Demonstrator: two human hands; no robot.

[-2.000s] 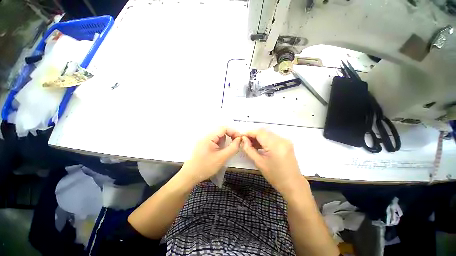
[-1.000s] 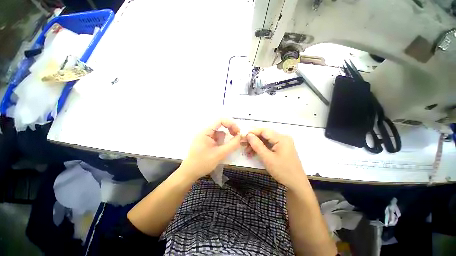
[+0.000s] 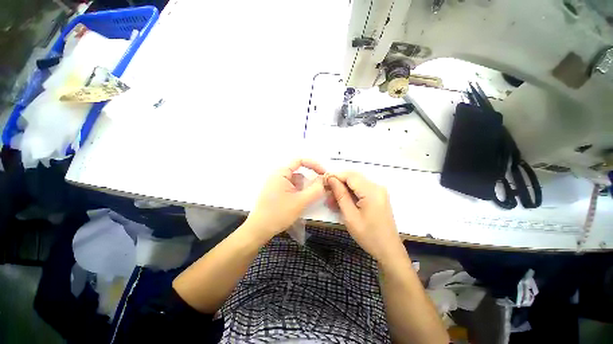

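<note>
A small sheer white fabric piece (image 3: pixel 297 230) hangs below my left hand over the table's front edge. My left hand (image 3: pixel 283 201) pinches it between thumb and fingers. My right hand (image 3: pixel 364 209) meets the left at the fingertips, thumb and index finger pinched at the fabric's upper end. Both hands are bare and are just above the table's front edge, in front of the sewing machine's needle plate. Most of the fabric is hidden by the fingers or vanishes against the white table.
The sewing machine head (image 3: pixel 484 40) is at upper right, its presser foot (image 3: pixel 349 111) behind my hands. A black flat item (image 3: pixel 472 151) partly covers black-handled shears (image 3: pixel 527 176). A grey rod (image 3: pixel 428 119) slants nearby. A blue basket (image 3: pixel 138 50) holds white pieces (image 3: pixel 50 121) at left.
The fingertips have shifted slightly against each other, still pinched together. The hanging fabric end has changed shape a little. The camera view has shifted slightly.
</note>
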